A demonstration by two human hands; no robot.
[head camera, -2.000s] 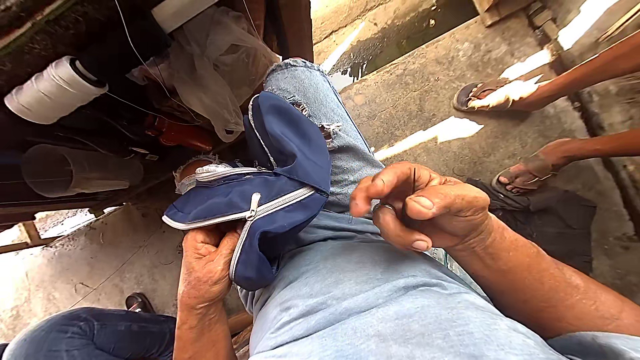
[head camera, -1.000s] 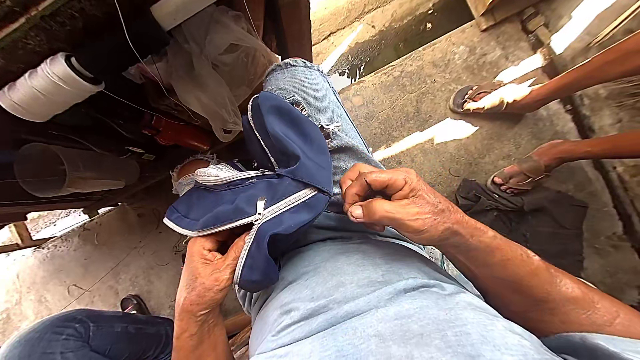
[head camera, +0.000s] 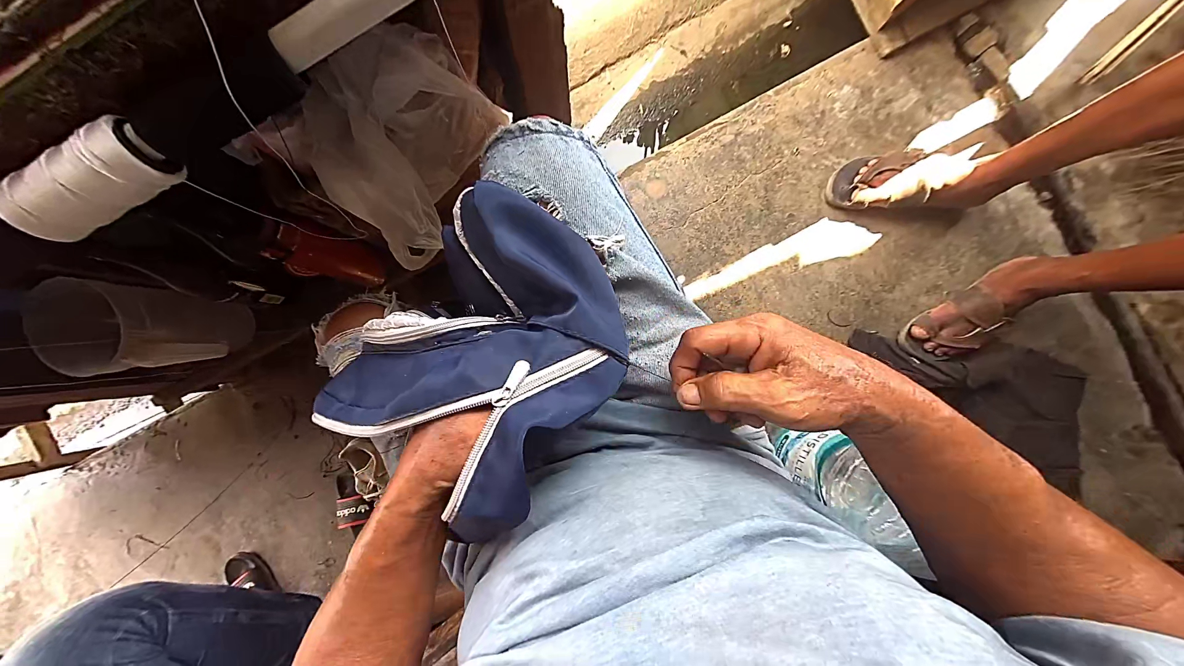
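A navy blue fabric bag [head camera: 573, 277] with white zippers lies across my thigh in ripped jeans. Its zipper pull [head camera: 511, 383] sits where the zipper splits into two open rows of teeth. My left hand [head camera: 453, 449] reaches in through that opening; its fingers are hidden under the cloth. To the right of the bag is my right hand [head camera: 763, 370], thumb and fingertips pinched together. A thin dark thread seems to run from the bag's right edge to those fingertips. Whether a needle is there cannot be seen.
A white thread spool [head camera: 83, 180], a crumpled plastic bag [head camera: 379, 129] and a clear plastic cup [head camera: 139, 326] are at the left. A plastic bottle [head camera: 842, 481] lies beneath my right forearm. Another person's sandalled feet [head camera: 971, 319] stand at the right, near dark cloth [head camera: 1017, 407].
My right hand was spread more loosely above the bag's right side; it then closed into a pinch and moved away to the right. My left hand has gone deeper into the bag's opening.
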